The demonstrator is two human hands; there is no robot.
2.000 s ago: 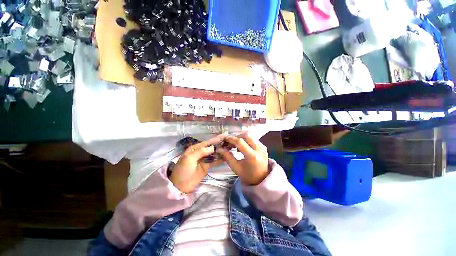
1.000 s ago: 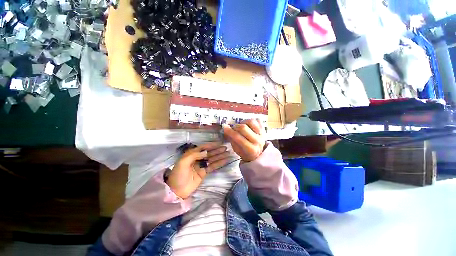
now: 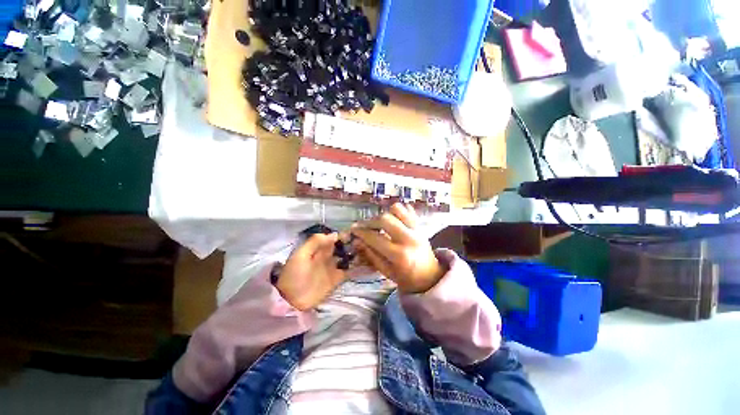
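Note:
My left hand (image 3: 309, 274) is in front of the jig, near my lap, cupped around small black plastic parts (image 3: 345, 253). My right hand (image 3: 399, 250) meets it, its thumb and fingers at the same parts; whether it grips one is too small to tell. The reddish-brown jig (image 3: 373, 160) lies on the cardboard just beyond both hands. Its near row holds small silver pieces, and dark pieces show in some slots toward the right.
A heap of black parts (image 3: 312, 61) lies behind the jig, beside a blue screw tray (image 3: 430, 49). Silver plates (image 3: 97, 65) spread at left. A black-and-red screwdriver (image 3: 625, 188) with a cable is at right, above a blue stool (image 3: 548, 308).
My right hand was at the jig's near row a second ago and is now back at my left hand. A dark piece shows in another jig slot. My left fingers have curled in.

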